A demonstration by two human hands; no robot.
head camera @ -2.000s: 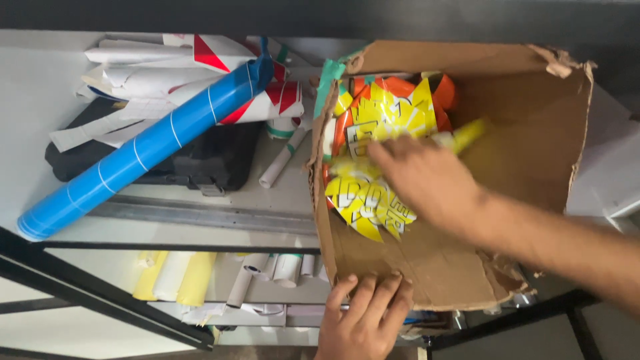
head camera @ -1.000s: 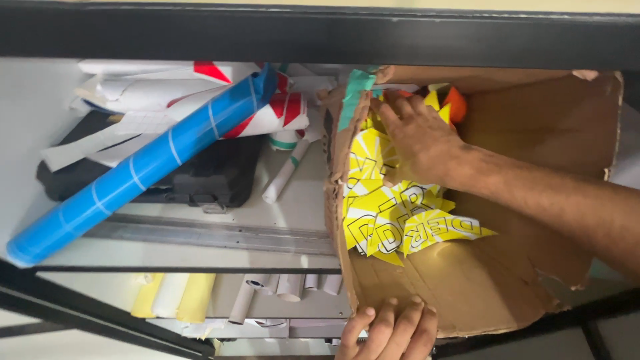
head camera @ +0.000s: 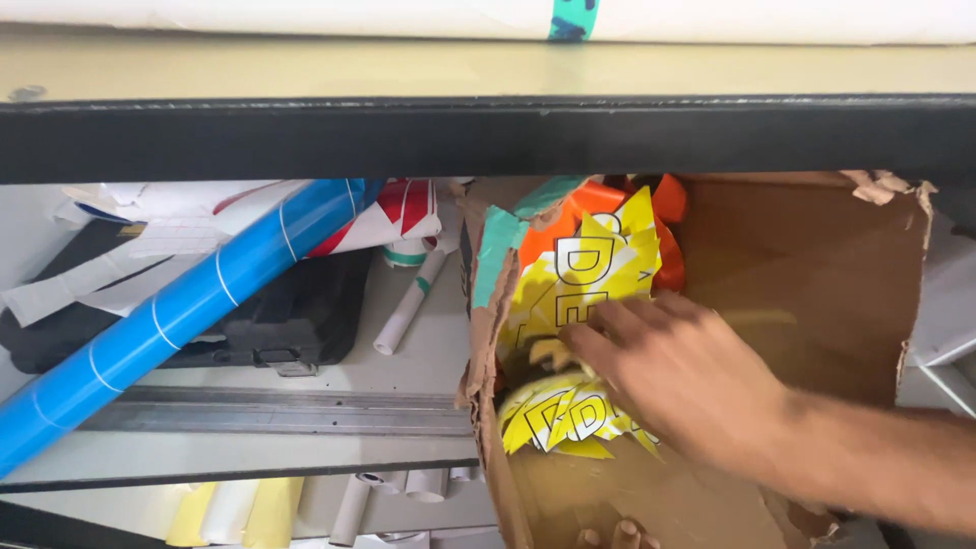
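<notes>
A torn brown cardboard box [head camera: 793, 290] with green tape on its left edge sits on a shelf. Inside, along its left side, lie yellow-and-white printed cutouts [head camera: 564, 412] with outlined letters, and orange pieces [head camera: 669, 259] at the back. My right hand [head camera: 671, 366] reaches in from the right and is slightly blurred; its fingertips are at the upper yellow cutouts [head camera: 625, 267], and whether they pinch one cannot be made out. Of my left hand [head camera: 621, 535] only some fingertips show, at the box's near side by the bottom edge of the view.
A blue roll with white lines [head camera: 183, 313] lies slantwise over a black hard case [head camera: 305, 328] and white paper scraps [head camera: 183, 236]. A black shelf beam [head camera: 457, 141] crosses above the box. Paper rolls [head camera: 351, 511] lie on the lower shelf, and a metal rail [head camera: 290, 412] runs left of the box.
My right hand has moved from the back of the box towards its near side. The yellow cutouts lie differently from before. The view has shifted nearer, and less of my left hand shows.
</notes>
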